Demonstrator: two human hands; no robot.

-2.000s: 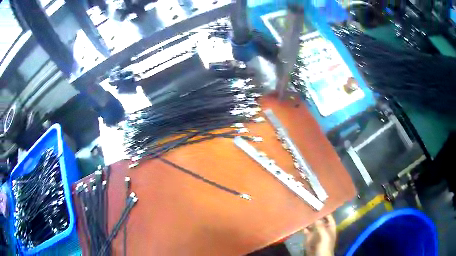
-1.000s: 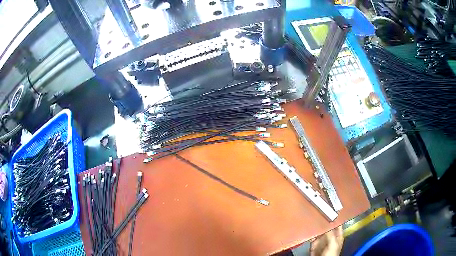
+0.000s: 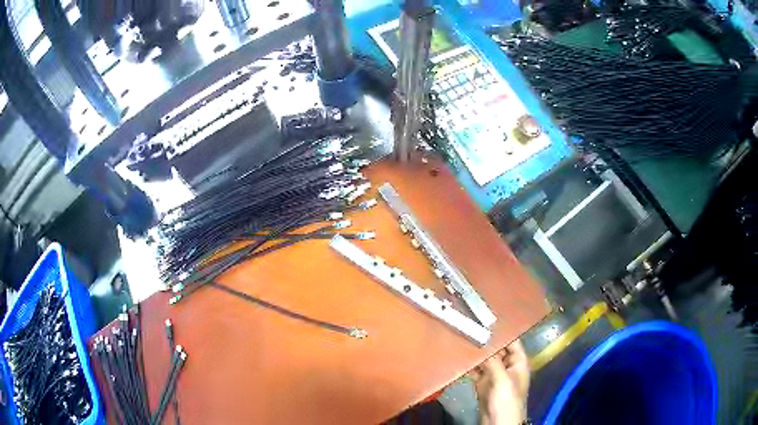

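My right hand (image 3: 504, 386) is at the lower right, its fingertips at the front edge of the orange mat (image 3: 274, 365); nothing shows in it. My left hand is not in view. Two silver loading bars (image 3: 410, 290) (image 3: 436, 256) lie at the right of the mat in a narrow V, their near ends close together. A pile of black cables (image 3: 258, 195) with silver ends lies across the back of the mat. One single cable (image 3: 287, 310) lies mid-mat, apart from the bars. More cables (image 3: 129, 373) lie at the left edge.
A blue basket (image 3: 76, 332) of cables stands at the far left. The machine's holed platen (image 3: 191, 62) and pillars are behind the mat. A grey post (image 3: 411, 83) and blue control panel (image 3: 490, 108) stand at the right back. A blue bin (image 3: 636, 332) is at the lower right.
The camera view has shifted, so the scene sits further left. My right hand stays by the mat's front edge and shows more. The bars and cables lie as before.
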